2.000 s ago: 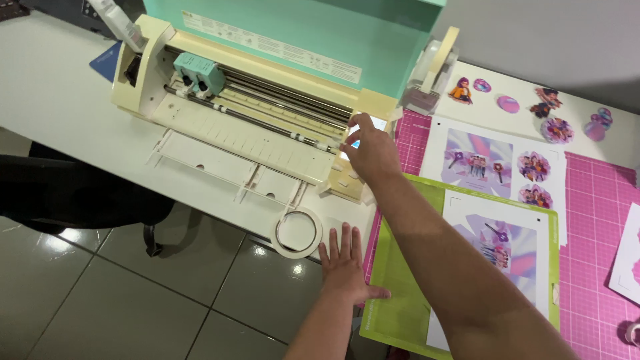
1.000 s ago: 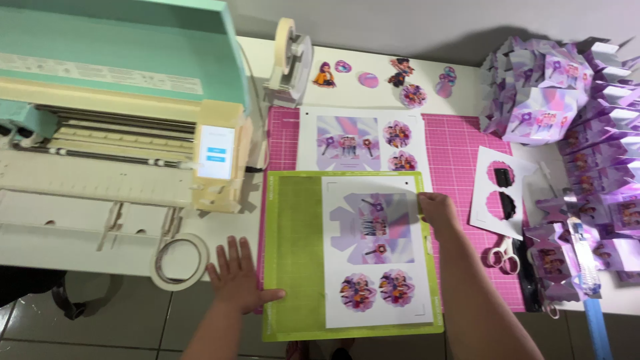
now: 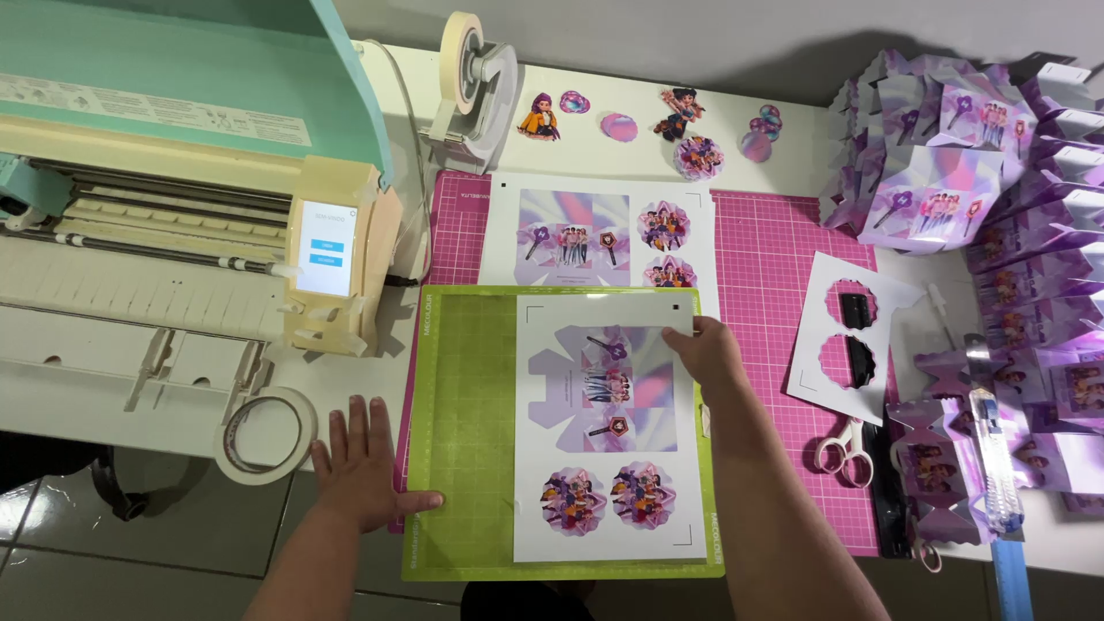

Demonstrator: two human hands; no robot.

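A green adhesive cutting mat [image 3: 470, 431] lies over a pink gridded mat [image 3: 759, 259], with a printed card sheet [image 3: 535, 310] flat on its right part. The sheet shows a box shape and two scalloped discs. My right hand [image 3: 703, 349] is at the right edge of sheet and green mat, fingers bent over it; whether they pinch it is unclear. My left hand [image 3: 362, 466] lies spread on the left, its thumb over the green mat's left border and its fingers on the white table. A cutting machine [image 3: 345, 241] with a lit screen stands at the left, its lid up.
A masking tape roll [image 3: 266, 434] lies by the machine, and a tape dispenser [image 3: 487, 103] stands behind. More printed sheets [image 3: 509, 233] lie beyond the green mat. Scissors [image 3: 845, 453], a cut-out sheet [image 3: 806, 345], a utility knife [image 3: 996, 466] and folded purple boxes [image 3: 931, 190] are at the right.
My right hand has left the machine's screen and come to the right edge of the sheet and green mat. The view has swung to the right.
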